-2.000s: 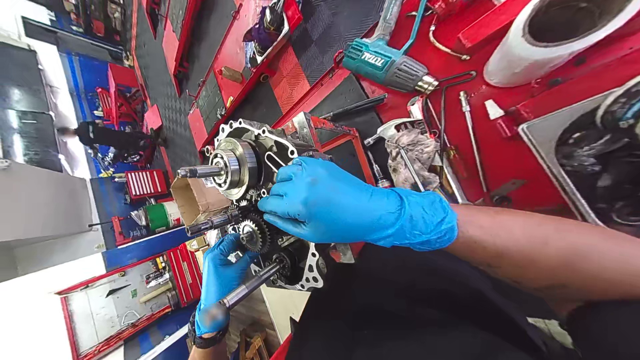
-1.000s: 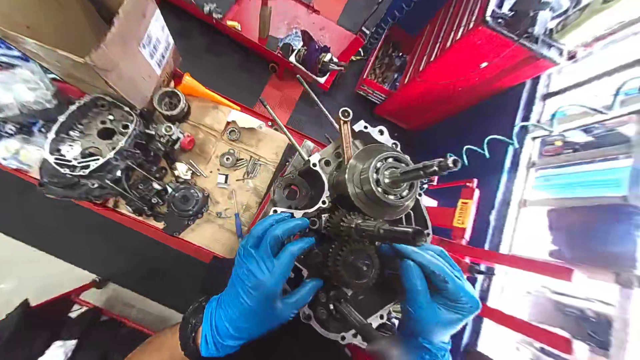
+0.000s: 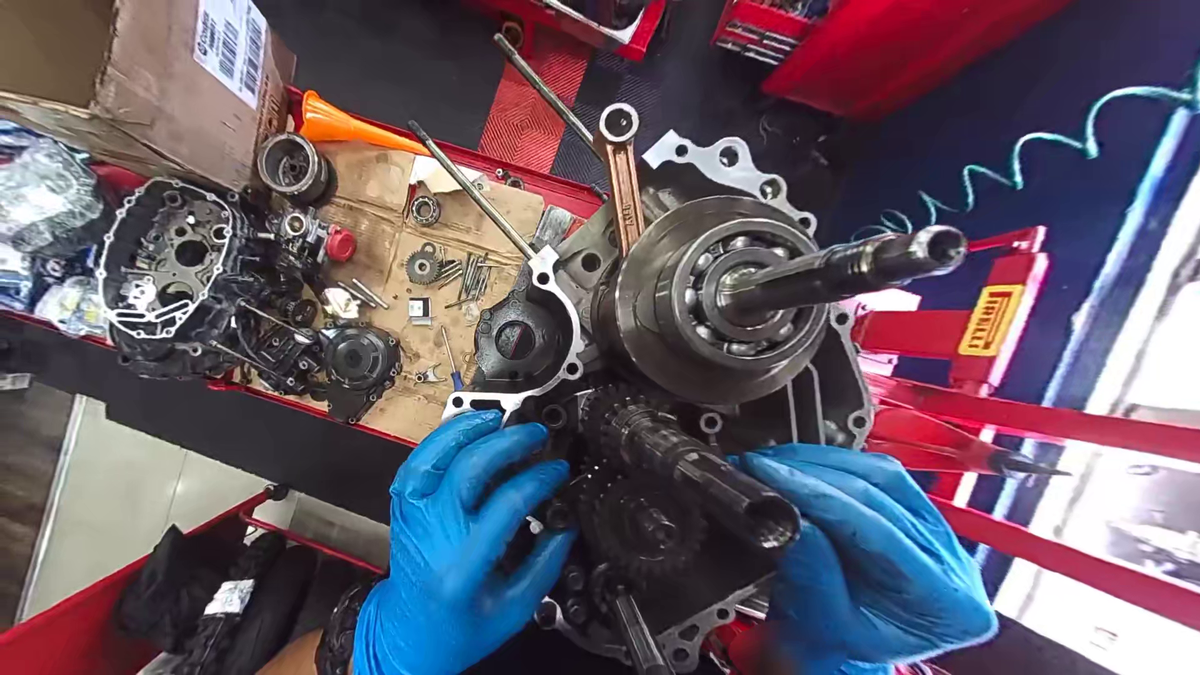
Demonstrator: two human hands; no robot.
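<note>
An engine crankcase half [image 3: 589,261] is in the middle, with a crankshaft [image 3: 656,309] and its connecting rod [image 3: 621,178] seated in it. Below the crankshaft, a splined gearbox shaft [image 3: 698,473] points toward the camera beside a dark gear [image 3: 647,525]. Another splined shaft [image 3: 639,628] sticks out lower down. My left hand [image 3: 464,534], in a blue glove, rests at the case's left edge with fingers apart, fingertips near the gears. My right hand [image 3: 872,553], also gloved, is bent at the right of the splined shaft; its fingertips are partly hidden, so its hold cannot be told.
On the left bench, cardboard [image 3: 375,187] carries loose gears, pins and a bearing [image 3: 425,210]. Another crankcase half [image 3: 173,253], a round cover [image 3: 359,356], an orange funnel [image 3: 342,127] and a cardboard box [image 3: 178,84] are there too. Red stand arms [image 3: 1022,412] extend at the right.
The view has swung strongly and come closer to the engine. Two seconds ago my right hand lay over the gears; now it is beside the splined shaft. My left hand is at the case's left edge.
</note>
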